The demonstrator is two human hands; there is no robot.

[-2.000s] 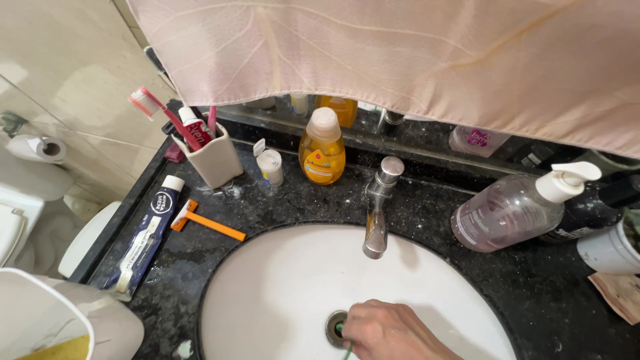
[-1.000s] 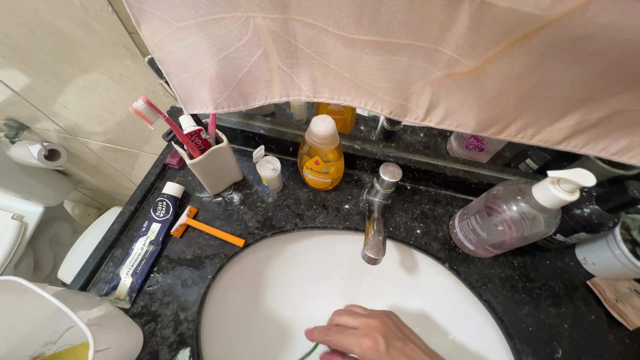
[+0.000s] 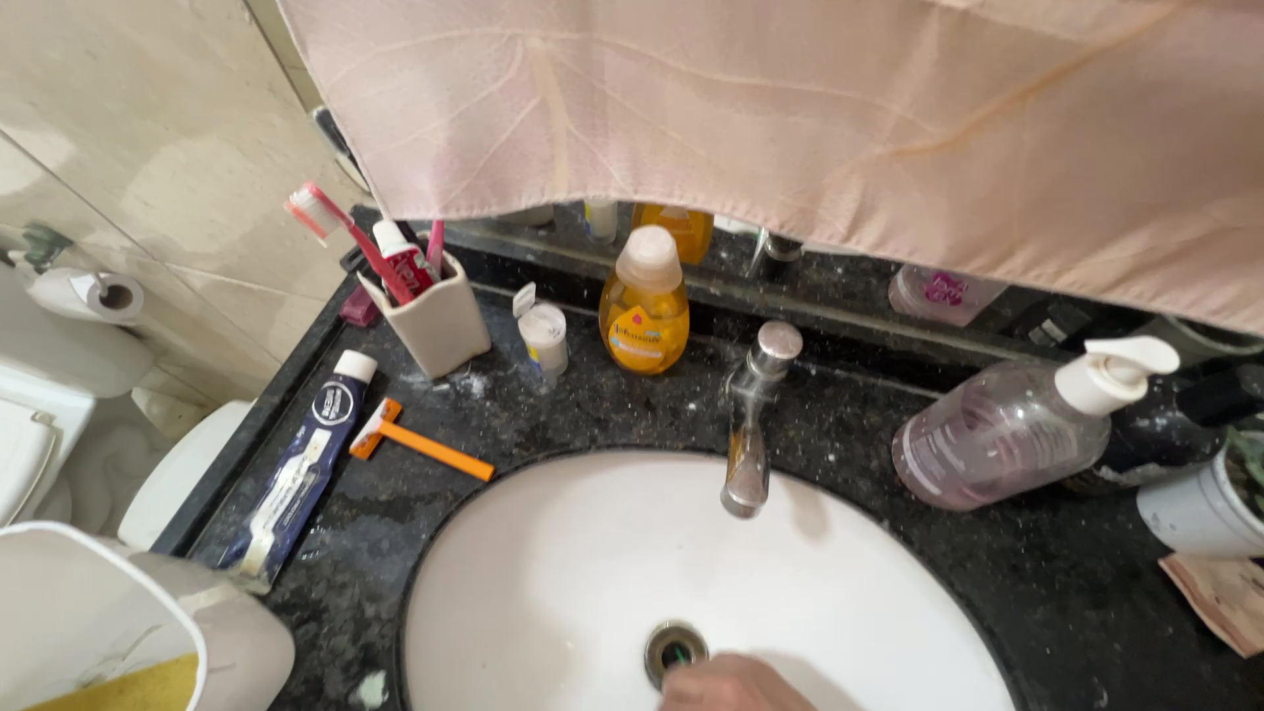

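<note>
My right hand (image 3: 736, 683) is low in the white oval sink (image 3: 553, 563), cut off by the bottom edge, with its fingers at the metal drain (image 3: 675, 652). A thin green item (image 3: 681, 655) shows inside the drain opening beside my fingertips; its held end is hidden by the hand. Above the basin stands the chrome faucet (image 3: 748, 425), and no water is seen running from it. My left hand is out of view.
Left of the sink lie an orange razor (image 3: 434, 449) and a blue tube (image 3: 301, 474). Behind stand a toothbrush cup (image 3: 439, 326), a small open-lidded container (image 3: 543, 341) and a yellow bottle (image 3: 644, 316). A pump bottle (image 3: 997, 434) stands right; a pink cloth (image 3: 750, 109) hangs above.
My right hand was at the drain two seconds ago, lifted with the thin green item between its fingers one second ago, and is down at the drain again now.
</note>
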